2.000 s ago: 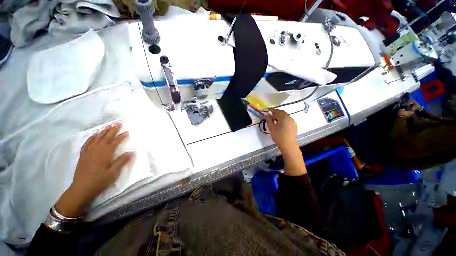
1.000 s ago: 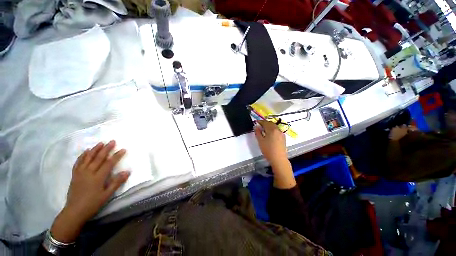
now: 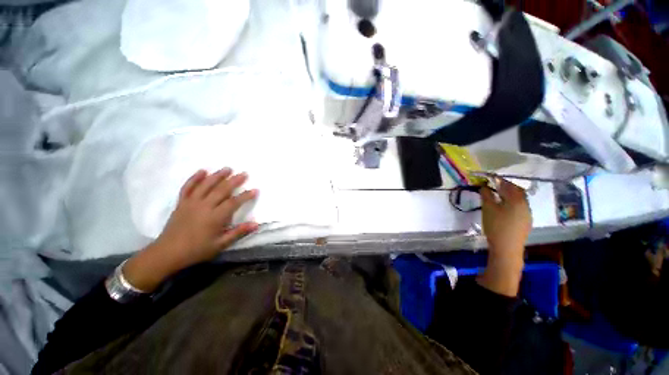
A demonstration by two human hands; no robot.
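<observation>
My left hand (image 3: pixel 209 216) lies flat, fingers apart, on a white rounded piece (image 3: pixel 158 176) over the light garment panels (image 3: pixel 81 198). A second white rounded piece (image 3: pixel 183 33) lies on the cloth further back. My right hand (image 3: pixel 506 212) is right of the needle area (image 3: pixel 373 152), fingertips bent at the near end of a yellow strip (image 3: pixel 461 160). A thin pink and blue item (image 3: pixel 451 167) lies along the strip. A black cord loop (image 3: pixel 462 198) is beside the fingertips. Whether the fingers grip anything is hidden.
The white machine head (image 3: pixel 411 58) stands behind the work, with a black cloth band (image 3: pixel 521 80) over its arm. A flat black rectangle (image 3: pixel 419 162) lies beside the needle area. A small parts tray (image 3: pixel 568 203) is set in the table at right. Blue bins (image 3: pixel 539 282) stand below.
The view has shifted, so the machine and cloth sit differently in it. My right hand has moved from the pink and blue item to the yellow strip's near end. My left hand stays on the cloth.
</observation>
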